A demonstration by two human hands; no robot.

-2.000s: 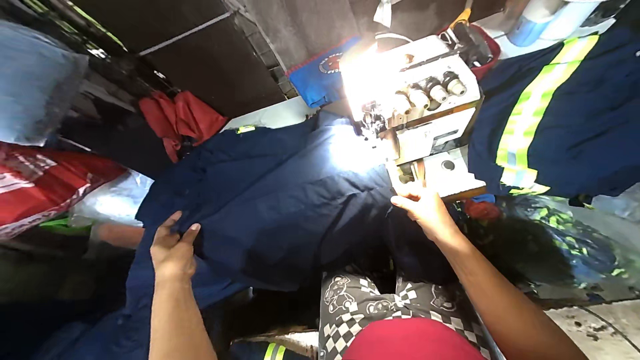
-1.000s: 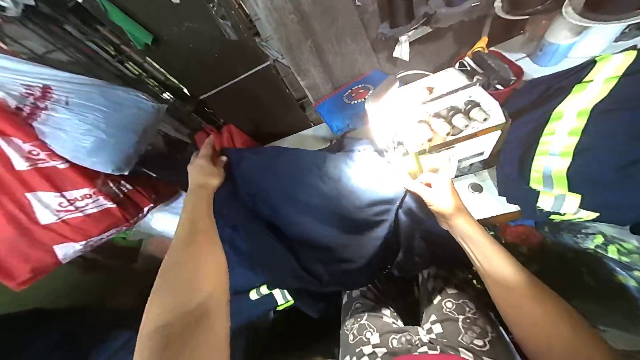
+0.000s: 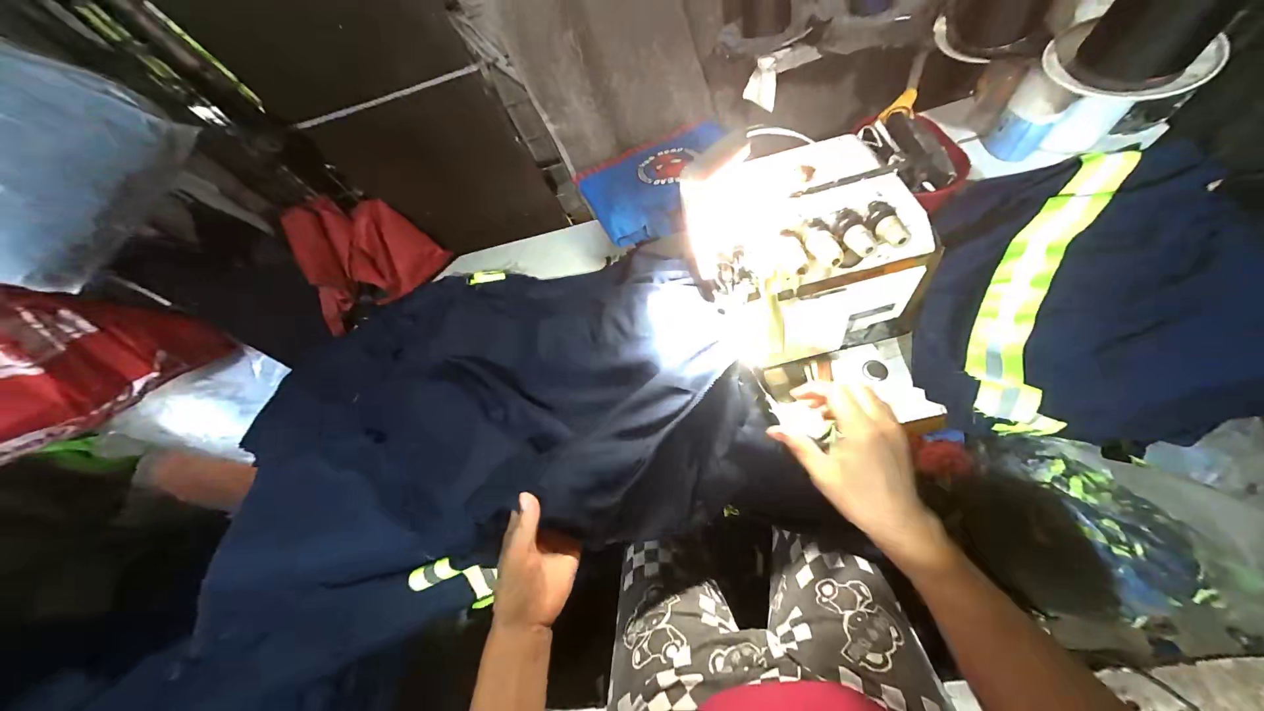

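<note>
A white overlock sewing machine [image 3: 839, 247] with several tension dials stands right of centre, its needle area washed out by a bright lamp. Dark navy cloth [image 3: 513, 385] spreads leftward from the needle area, its edge beneath the glare. Near the cloth's lower edge is my left hand [image 3: 538, 573], thumb up and fingers partly hidden under the fabric; whether it pinches the cloth cannot be told. My right hand [image 3: 859, 459] is at the front of the machine's base, thumb and fingers apart, close to the cloth's right edge. A reflective strip [image 3: 449, 578] shows beside my left hand.
Navy fabric with a yellow-green reflective band [image 3: 1017, 286] lies right of the machine. Behind are a blue cloth [image 3: 637, 188], a red container [image 3: 948, 163] holding tools, and large thread cones [image 3: 1136, 59]. Red cloth [image 3: 355, 252] and plastic bags [image 3: 79, 168] lie at the left.
My left hand has moved from the cloth's far left corner, beside the red cloth, down to its near edge. The navy cloth now lies spread farther left. My right hand stays by the machine.
</note>
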